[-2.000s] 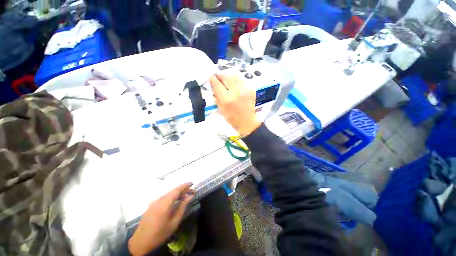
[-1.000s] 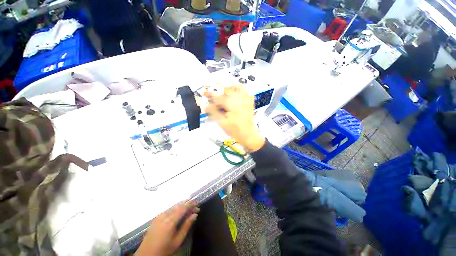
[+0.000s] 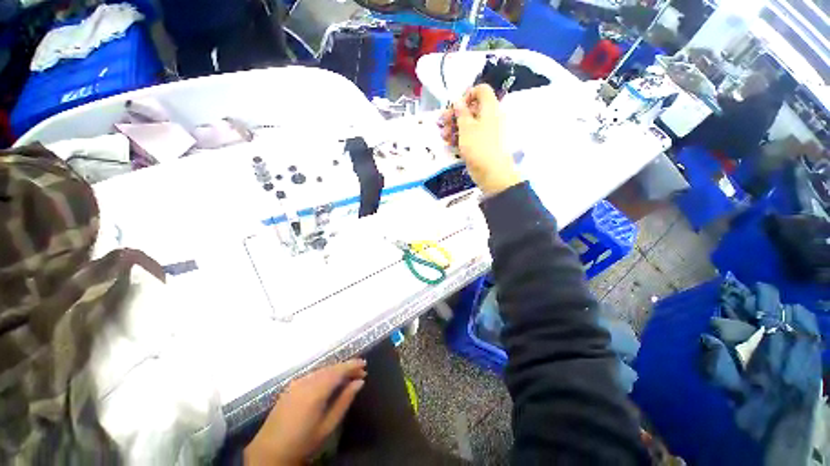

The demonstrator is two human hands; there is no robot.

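My right hand (image 3: 478, 136) is raised over the right end of the white sewing machine (image 3: 318, 196). Its fingers are bent, with small dark spots beside the fingertips; I cannot tell if it holds anything. My left hand (image 3: 308, 411) is low at the table's front edge, over my lap, fingers loosely together; whether it holds something small is unclear. The brown plaid jacket (image 3: 45, 273) with white lining (image 3: 150, 391) is heaped at the left. The presser foot area (image 3: 305, 238) has no cloth under it. A black strap (image 3: 367, 177) hangs over the machine head.
Scissors with green and yellow handles (image 3: 425, 261) lie right of the needle. Pinkish cloth pieces (image 3: 159, 136) lie behind at the left. A blue crate (image 3: 678, 355) with blue-grey garments stands on the floor at right. Another machine (image 3: 637, 100) stands farther back right.
My right hand has moved up and to the right, away from the strap, and the machine's display shows more. My left hand stays near the table edge. The camera view has shifted slightly.
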